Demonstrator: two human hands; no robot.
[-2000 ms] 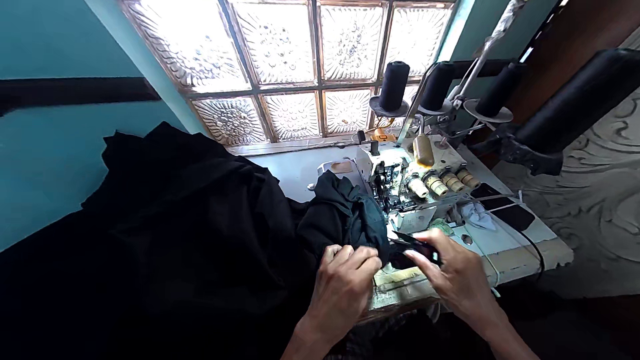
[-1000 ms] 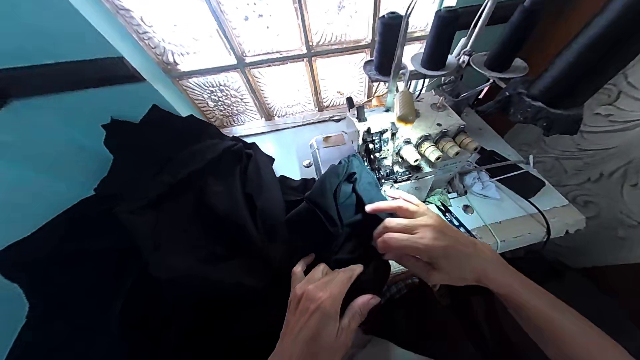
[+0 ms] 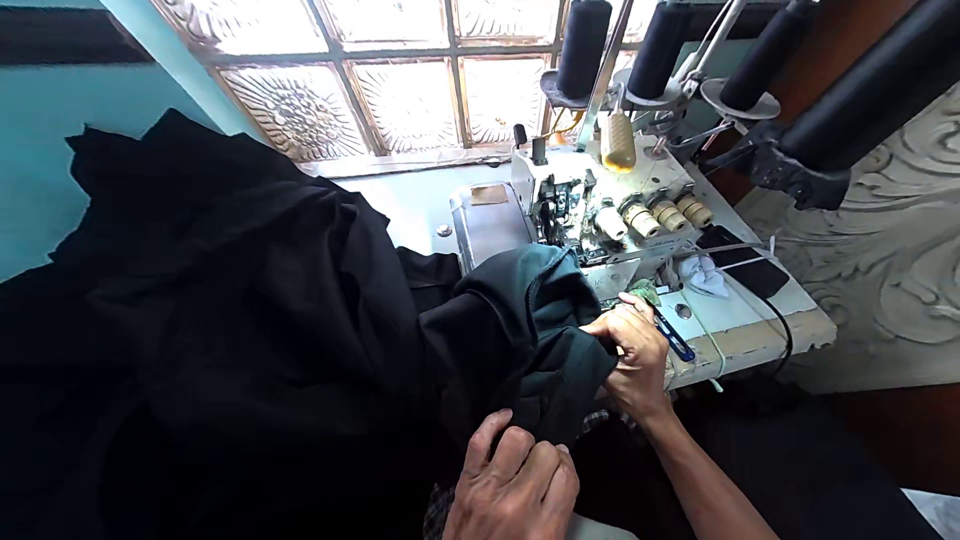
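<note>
Black fabric point(image 3: 270, 315) is heaped over the left of the table and runs to a dark green-black seamed part point(image 3: 525, 300) in front of the overlock sewing machine point(image 3: 600, 202). My right hand point(image 3: 634, 349) grips the right edge of this part near the table's front edge. Below it, my left hand point(image 3: 517, 476) rests with bent fingers against the lower part of the dark cloth; its fingertips are partly lost against the cloth. Thread snips with a blue handle point(image 3: 673, 334) lie on the table just right of my right hand.
Cones of black thread point(image 3: 583, 49) stand above the machine. A black phone-like object point(image 3: 742, 262), a white cloth scrap point(image 3: 701, 275) and a black cable point(image 3: 784, 330) are on the table's right side. A glass-block window point(image 3: 405, 97) is behind.
Two seconds ago my right hand held a dark tool by the cloth; now it grips the cloth and the snips lie on the table. My left hand has moved down, nearer to me.
</note>
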